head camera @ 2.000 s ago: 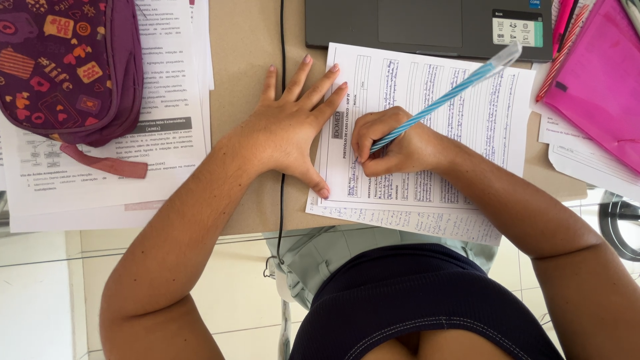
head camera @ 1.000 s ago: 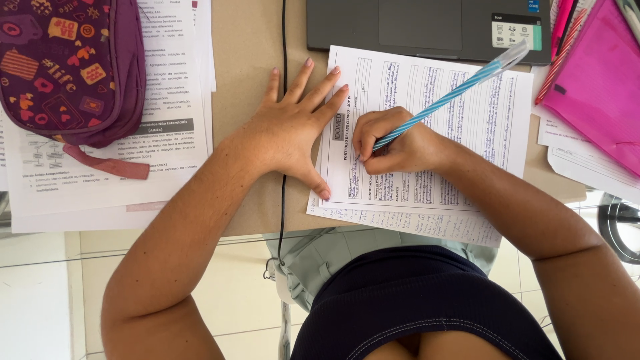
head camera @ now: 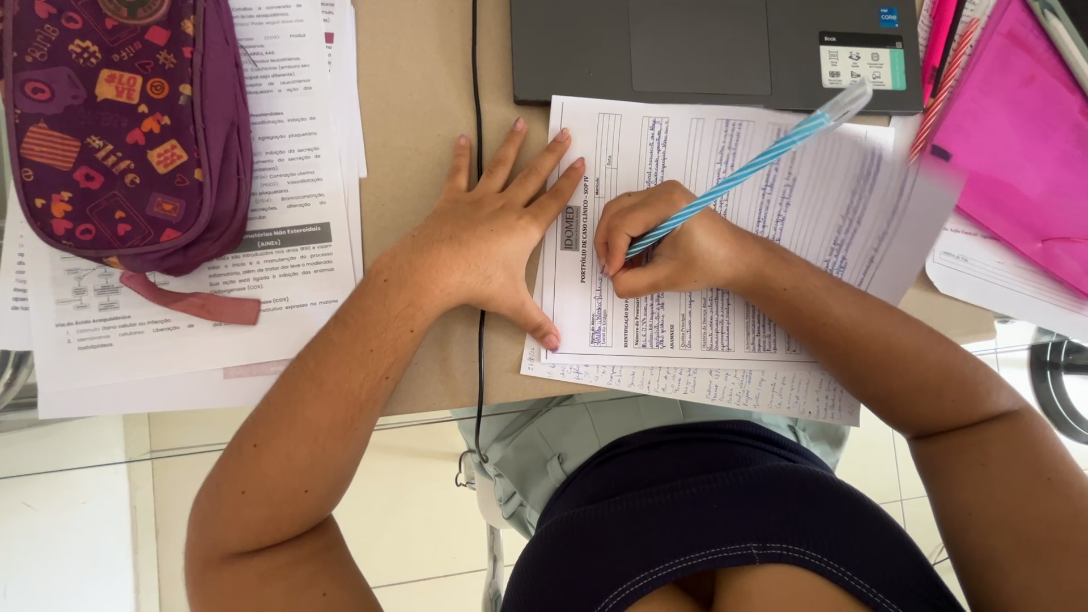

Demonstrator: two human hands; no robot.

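Note:
My right hand [head camera: 667, 242] is closed around a blue-and-white striped pen [head camera: 731, 183], whose tip rests on a printed form [head camera: 680, 327] filled with blue handwriting. The pen's clear cap end points up and to the right. Spread flat, my left hand [head camera: 497, 229] lies with its fingertips and thumb on the form's left edge and its palm over the table and a black cable [head camera: 478, 76]. A handwritten sheet [head camera: 705, 387] sticks out under the form along the near side.
A laptop [head camera: 705, 51] stands beyond the form. At left, a purple patterned pencil case [head camera: 110, 127] lies on printed papers [head camera: 280, 340]. To the right are a pink plastic pouch [head camera: 1011, 153], a red-and-white striped pen [head camera: 945, 93] and more papers [head camera: 1003, 263]. The table edge [head camera: 425, 404] runs near my body.

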